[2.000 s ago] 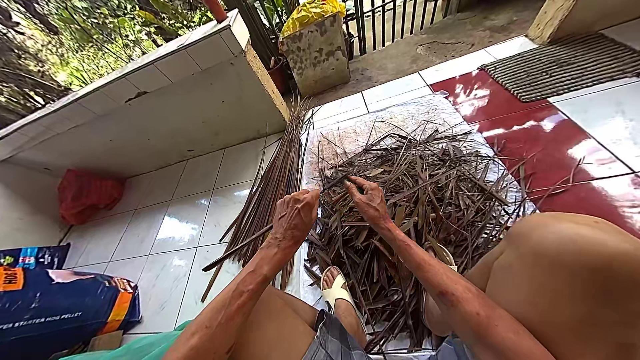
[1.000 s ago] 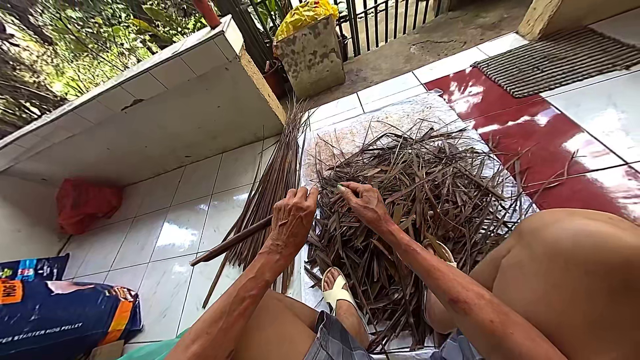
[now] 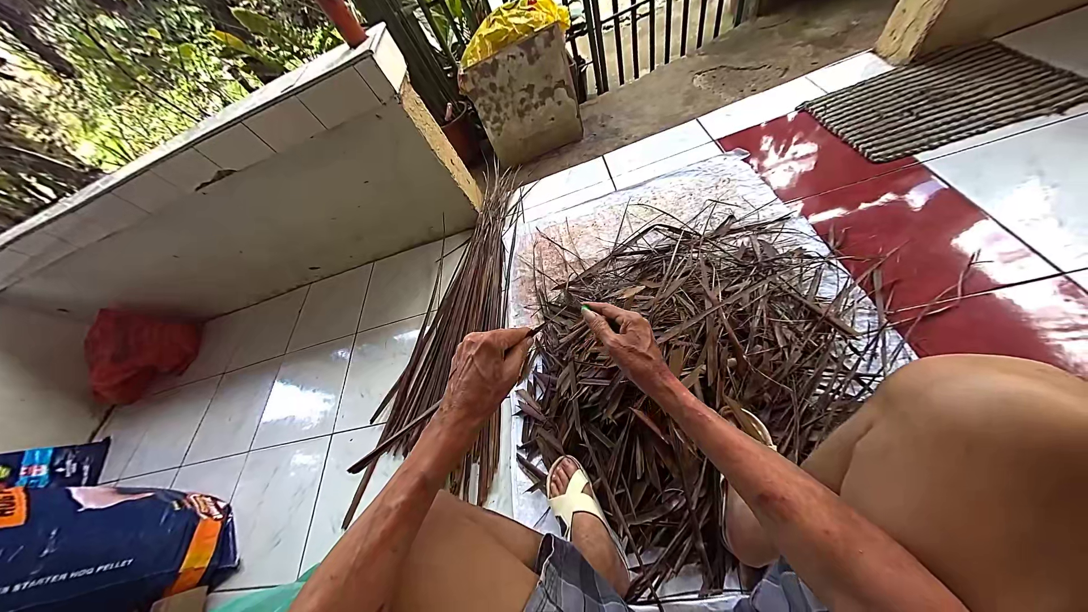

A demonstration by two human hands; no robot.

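My left hand is closed around a dried palm leaf strip, whose end sticks out below the fist to the left. My right hand is a little to the right, over the heap, thumb and forefinger pinched together; a small green spot shows at its fingertips, and what it holds is too small to tell. Under and beside it spreads a heap of dried brown leaf pieces on a white sheet. A bundle of long thin dried strips lies left of the sheet, partly behind my left hand.
My sandaled foot rests at the heap's near edge. At the left are a red plastic bag and a blue feed sack. A low wall runs along the left. A concrete planter and a ribbed mat lie beyond.
The right hand has moved slightly, its fingertips now a bit farther from the left hand than two seconds ago. The strip's end below the left fist has shifted.
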